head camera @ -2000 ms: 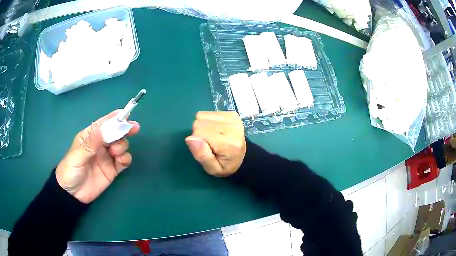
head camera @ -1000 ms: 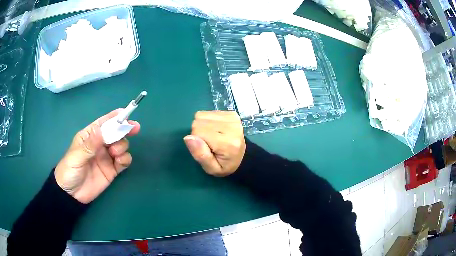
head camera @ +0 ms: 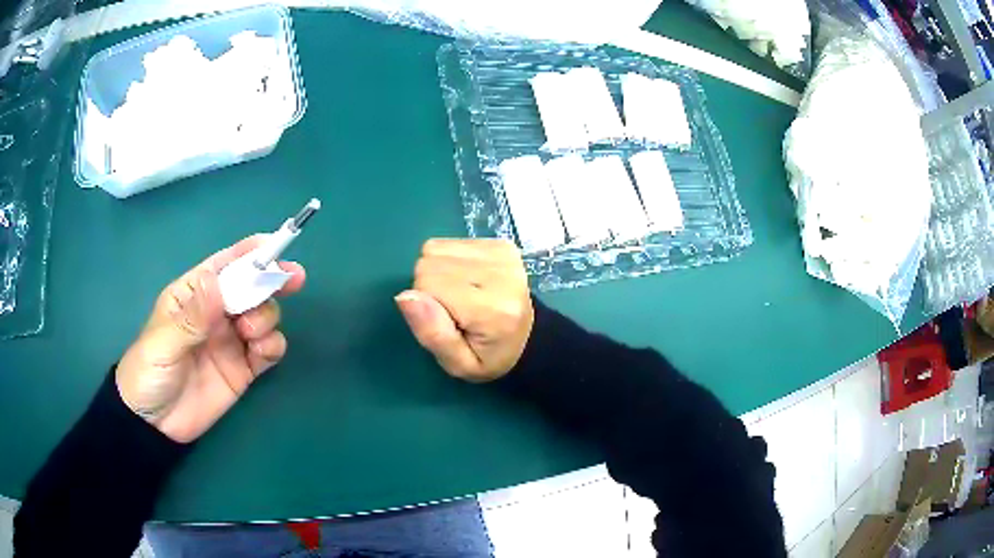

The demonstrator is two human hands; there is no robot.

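Note:
My left hand [head camera: 207, 338] holds a white stemmed part [head camera: 253, 281] between thumb and fingers, above the green bench. Its thin white rod with a dark and silver tip points up and to the right; the wider white base is in my fingertips. My right hand [head camera: 471, 310] is a closed fist with its back up, a little to the right of my left hand and near the clear tray's front left corner. The fist's inside is hidden, so I cannot tell if it holds anything.
A clear tray [head camera: 714, 164] holds white blocks in two rows. A clear tub [head camera: 297, 109] heaped with white pieces is at the back left. Another clear tray [head camera: 33, 262] lies at the left edge. A bag of white parts [head camera: 861, 164] is at right. A red item [head camera: 916, 371] is beyond the bench edge.
Both hands stay almost in the same place, and the white part is still in my left hand. My right thumb has shifted very slightly to the left.

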